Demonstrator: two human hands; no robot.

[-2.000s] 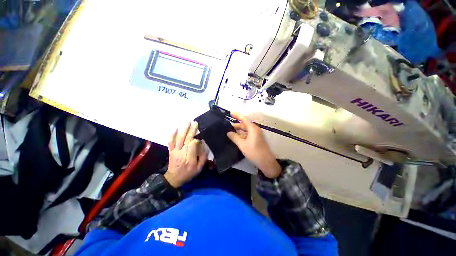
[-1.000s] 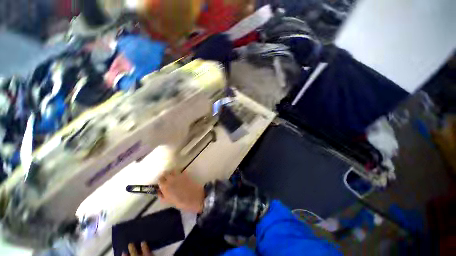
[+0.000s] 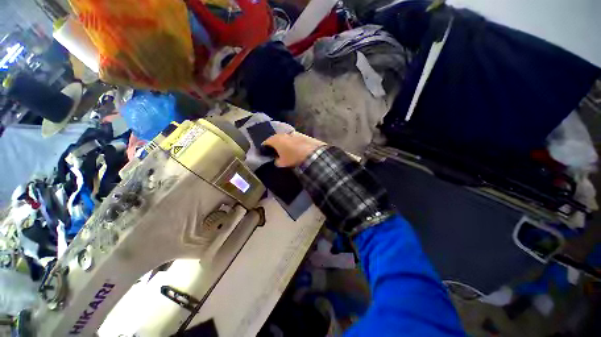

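Note:
My right hand (image 3: 293, 150) reaches over the right end of the sewing table, past the machine head. Its fingers are at a small dark piece among cut dark and grey fabric pieces (image 3: 282, 183); whether they grip it I cannot tell. Another dark piece (image 3: 262, 130) lies just beyond the hand. A small dark tool, probably thread snips (image 3: 179, 297), lies on the machine bed. The corner of a dark fabric piece (image 3: 201, 329) shows at the bottom edge. My left hand is out of the picture.
The cream HIKARI machine (image 3: 148, 214) fills the lower left. Mixed scraps (image 3: 59, 191) and a blue bag (image 3: 150, 113) lie behind it. An orange bag (image 3: 135, 43) and grey cloth (image 3: 362, 49) are beyond the table. Dark cloth (image 3: 507, 85) hangs at right.
The view has swung right along the table. My right hand has moved from beside the dark tool to the fabric pieces at the table's end. My left fingers have left the picture.

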